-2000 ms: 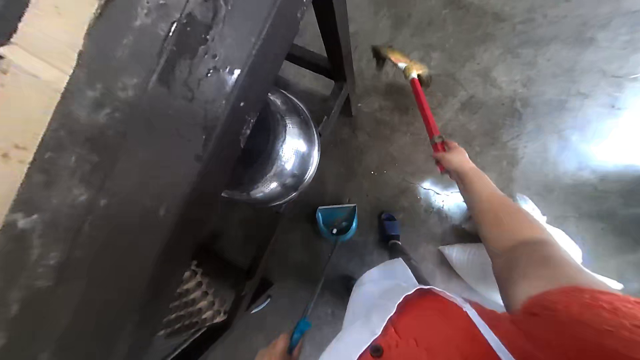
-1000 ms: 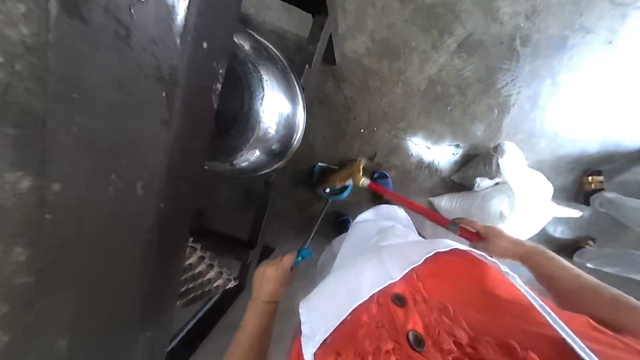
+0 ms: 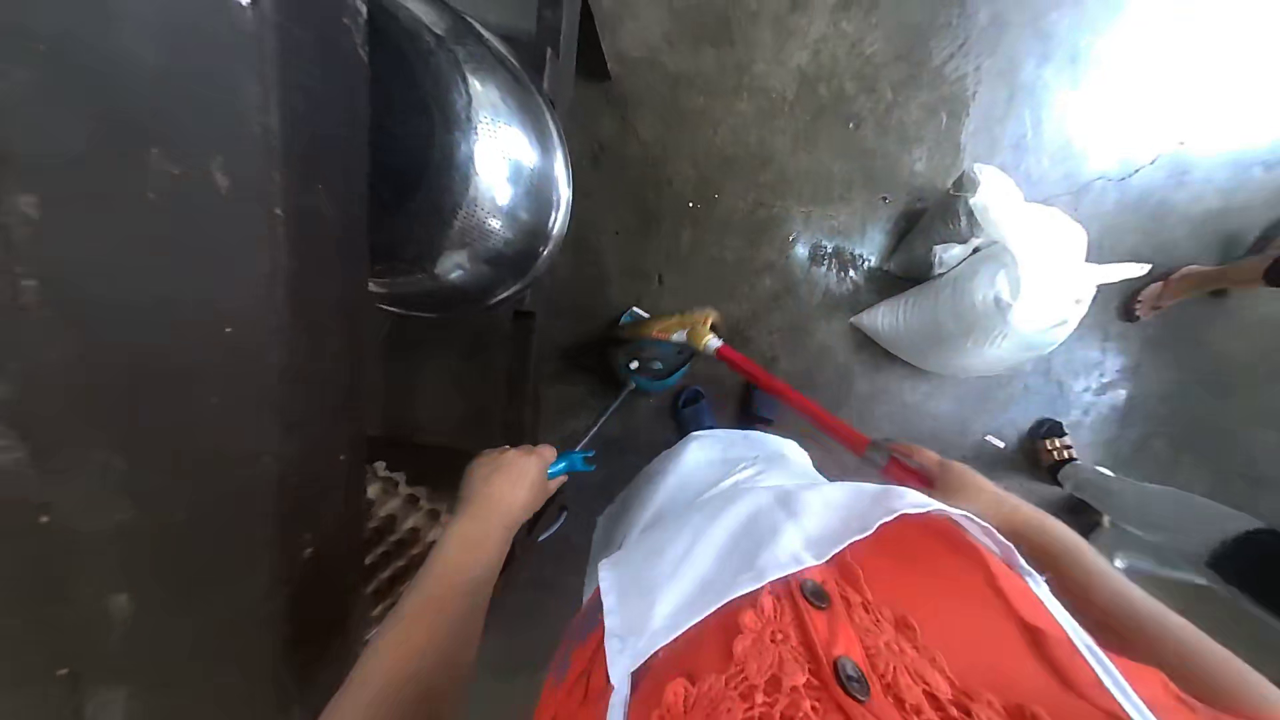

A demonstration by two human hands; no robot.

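Observation:
My left hand [image 3: 510, 483] is closed around the blue handle of a long-handled dustpan [image 3: 655, 365], whose teal pan rests on the floor by my feet with some small debris in it. In my right hand [image 3: 940, 475] is the red handle of a broom [image 3: 800, 402]. The broom's yellowish head [image 3: 675, 327] lies at the pan's front edge and partly covers it. The bristles are blurred.
A dark table [image 3: 180, 360] fills the left side, with a large perforated metal basin [image 3: 500, 170] beside it. Egg trays [image 3: 395, 540] sit low at left. White sacks [image 3: 990, 310] lie on the floor at right, near other people's feet [image 3: 1165, 293]. Small bits dot the concrete floor.
The broom head has moved from out on the floor, away from the dustpan, to the pan. My right arm has drawn in toward my body. The view has shifted.

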